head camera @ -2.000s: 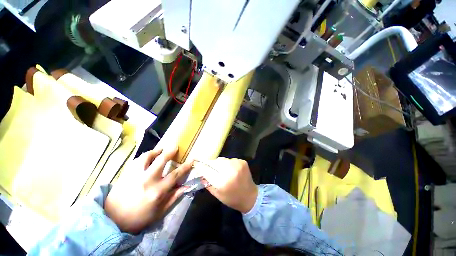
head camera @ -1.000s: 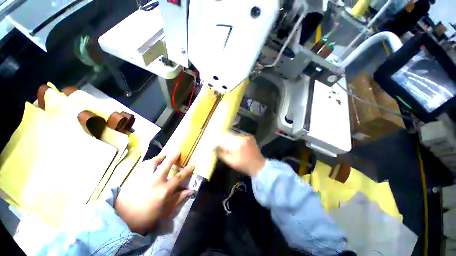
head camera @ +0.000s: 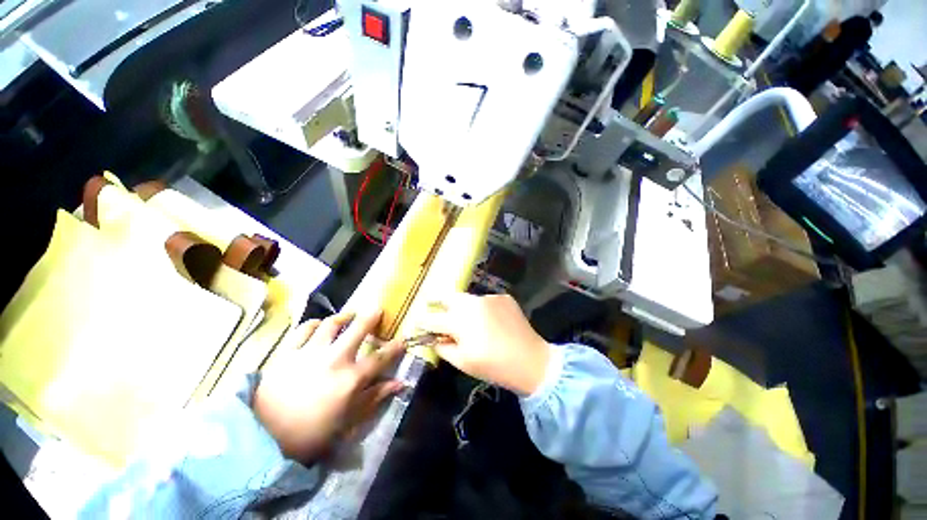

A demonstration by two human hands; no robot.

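A yellow panel lies over the long machine arm, which points toward me. A darker yellow template strip with a dark slot runs along it up to the white sewing head. My left hand lies with spread fingers on the near end of the panel, fingertips beside the slot. My right hand is closed around a small silvery tool, possibly thread snips, whose tip is near my left fingertips at the panel's near edge.
Yellow panels with brown loops are stacked at left. More yellow panels lie at lower right under a grey-white sheet. A white carriage, a cardboard box and a control screen stand at right. A red hose loops beneath the machine.
My right hand moved away to the right from my left fingertips, then came back beside them with the silvery tool. My left hand stayed on the panel. The view shifted, showing more of the sewing head.
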